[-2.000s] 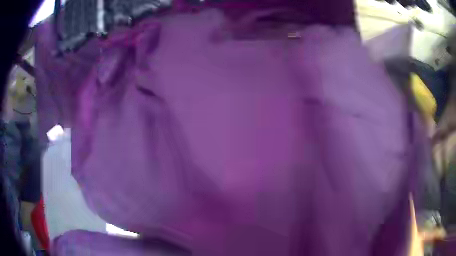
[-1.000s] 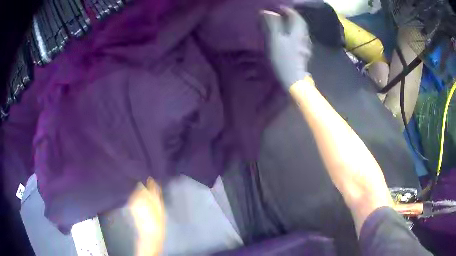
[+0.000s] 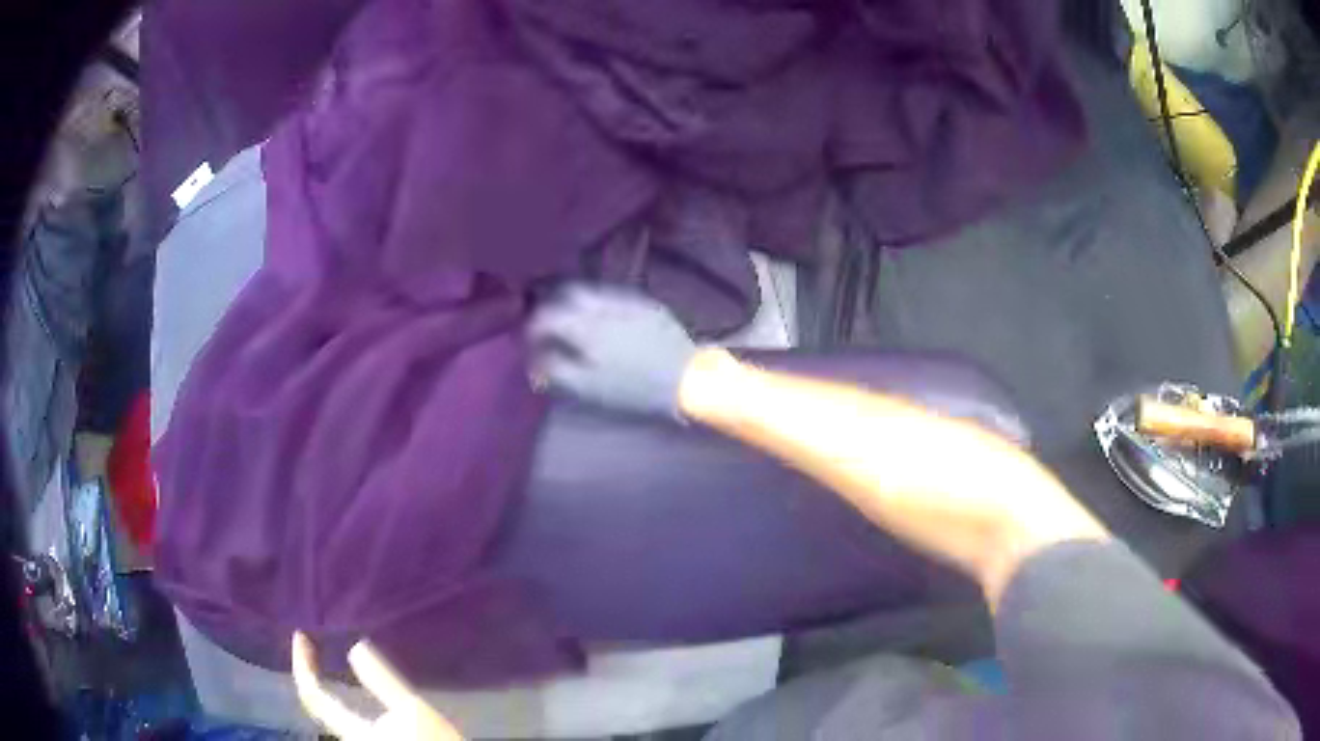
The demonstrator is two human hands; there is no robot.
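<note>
The dark purple garment (image 3: 420, 174) is bunched across the far side. Its near-left part is drawn in folds around the left end of the padded form (image 3: 724, 507), whose bluish-purple right part is bare. My right hand (image 3: 611, 352), in a grey glove and slightly blurred, has its curled fingers on the garment's edge at the form's far side. My left hand (image 3: 369, 702) is bare and cut off by the bottom edge; its fingers are apart at the cloth's near edge. The steam iron (image 3: 1180, 449) stands at the right with its orange-brown handle, untouched.
The dark table cover (image 3: 999, 261) lies beyond the form, with lighter grey cover (image 3: 210, 297) at the left. A yellow hose (image 3: 1299, 275) and black cable (image 3: 1252, 282) hang at right. More purple cloth (image 3: 1267, 594) is at the near right. A red item (image 3: 133, 471) is at left.
The garment has gone from being lifted close to the camera to lying on the table and around the form's left end. My right hand has moved nearer and left, my left hand nearer.
</note>
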